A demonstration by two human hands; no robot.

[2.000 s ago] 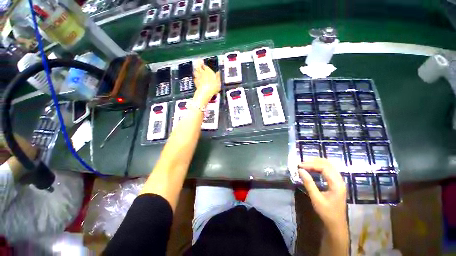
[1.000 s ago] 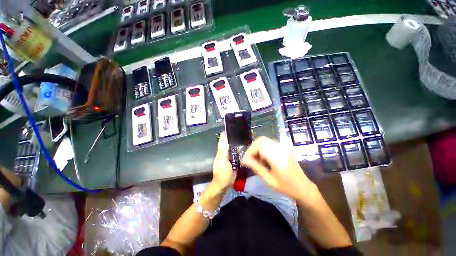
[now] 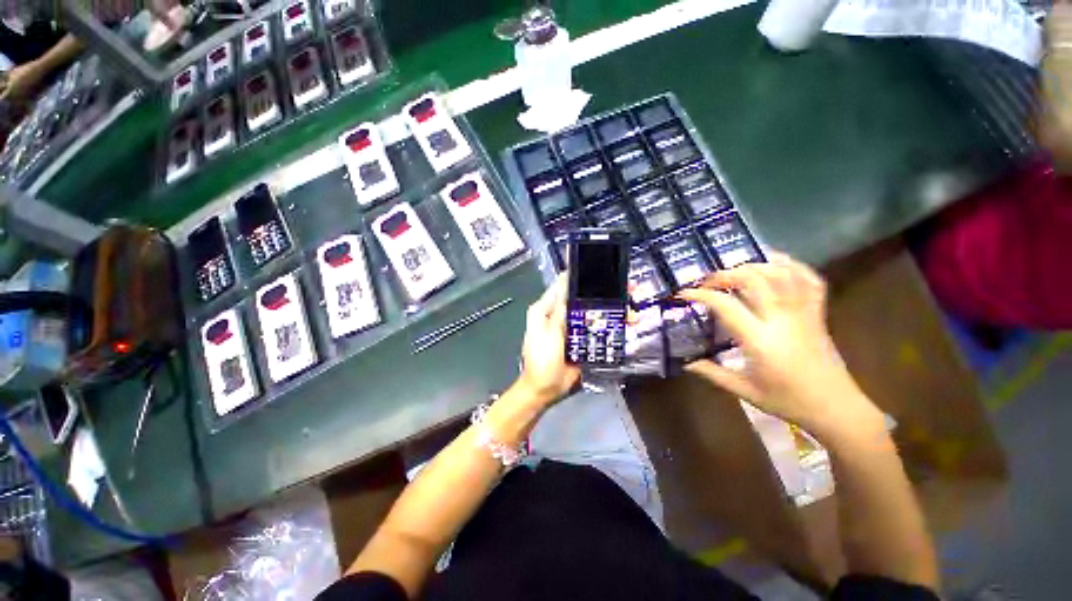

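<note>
My left hand (image 3: pixel 549 340) holds a keypad phone (image 3: pixel 596 299) upright, its dark screen and pale keys facing up. My right hand (image 3: pixel 770 335) is to the right of the phone, over the lower right of the lens tray (image 3: pixel 725 194), with thumb and fingers apart; I cannot tell whether a small piece is at the fingertips. The lens tray holds dark, square display lenses and is partly hidden by the phone and hand. The phone tray (image 3: pixel 308 378), at left, holds several white-backed phones (image 3: pixel 348 285) face down and two dark handsets (image 3: pixel 261 225) face up. One upper pocket is empty.
A whitish pump bottle (image 3: pixel 544 65) stands on a wipe behind the lens tray. Thin metallic sticks (image 3: pixel 462 325) lie before the phone tray. A brown box (image 3: pixel 124 294) is at left, a white roll (image 3: pixel 799 21) at top. A person's magenta sleeve (image 3: pixel 1005 247) is at right.
The view has swung right, so the trays appear further left. My left hand still holds the phone. My right hand has moved off its keypad to the lens tray side.
</note>
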